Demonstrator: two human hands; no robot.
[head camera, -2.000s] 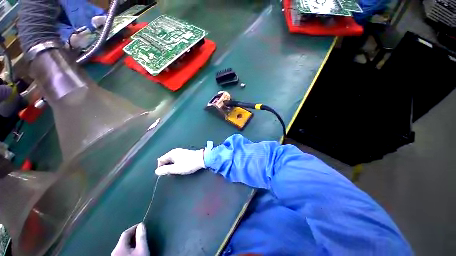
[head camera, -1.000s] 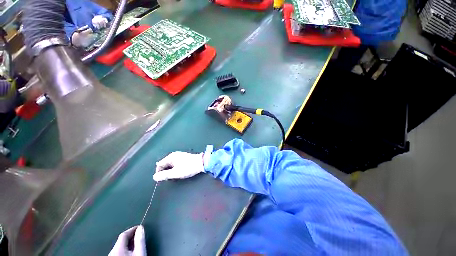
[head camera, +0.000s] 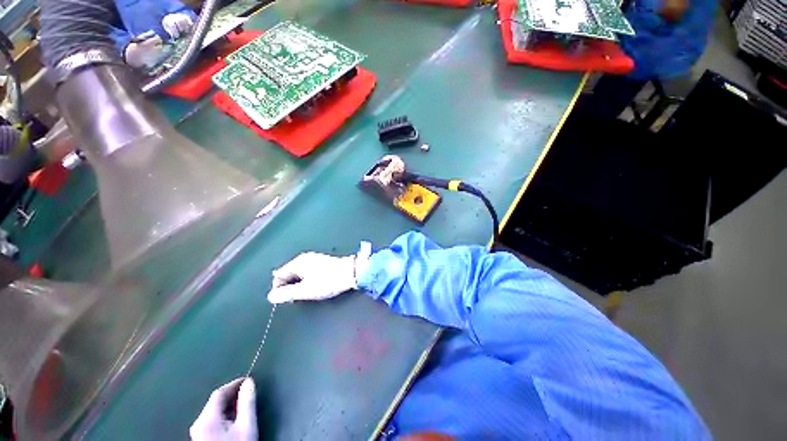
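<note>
A thin silvery strand of solder wire is stretched over the green-matted bench between my two white-gloved hands and looks twisted. My right hand pinches its upper end between thumb and fingers. My left hand, cut off by the bottom edge of the picture, pinches its lower end. The soldering iron rests with its tip in the small stand, beside a yellow sponge pad.
A green circuit board lies on a red carrier at the back. A black ribbed part lies behind the stand. A clear fume hood covers the left side. Other workers' gloved hands and another board show at the back.
The strand stays held between both hands and now looks more twisted. My left hand has moved slightly up in the picture. The view has shifted a little.
</note>
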